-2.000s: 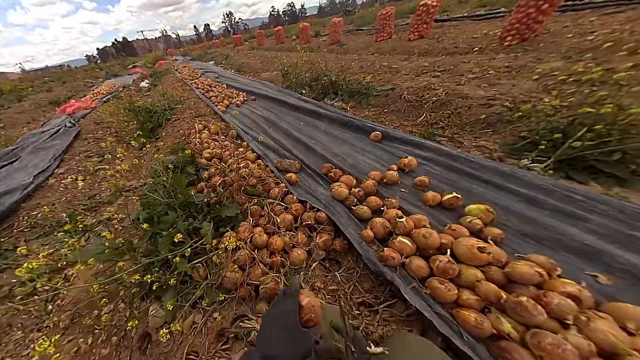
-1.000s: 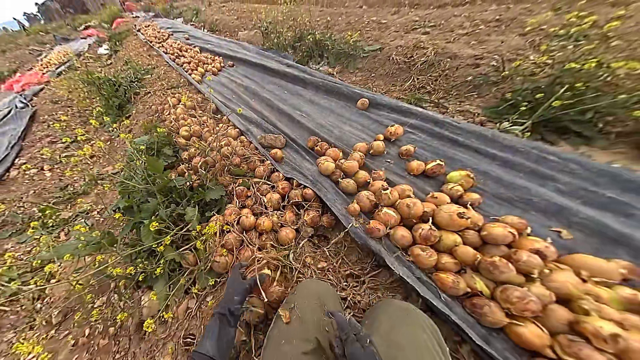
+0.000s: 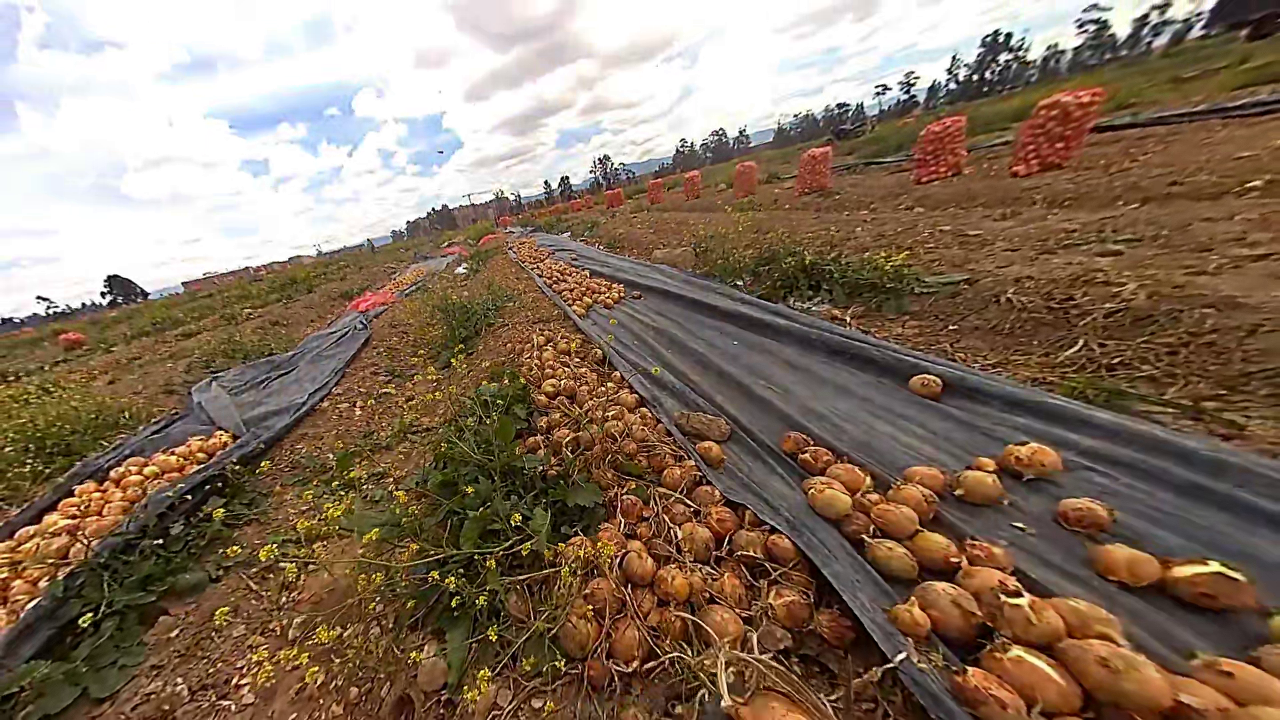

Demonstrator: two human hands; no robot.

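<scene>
Neither my left hand nor my right hand shows in the head view now. A long row of onions with dry stalks and roots [image 3: 640,570] lies on the soil in the middle. Right beside it runs a dark plastic sheet [image 3: 800,350], bearing a pile of loose onions [image 3: 1030,620] at the lower right. One onion [image 3: 925,386] lies apart near the sheet's far edge. A brown stone or clod [image 3: 703,426] rests by the sheet's near edge.
Leafy weeds with yellow flowers [image 3: 480,500] grow left of the onion row. Another dark sheet [image 3: 290,385] with onions [image 3: 110,500] lies at the left. Filled red mesh sacks [image 3: 1057,132] stand along the field at the upper right.
The view has tilted up toward the horizon. Both gloved hands and my knees, seen a second ago at the bottom, are out of view.
</scene>
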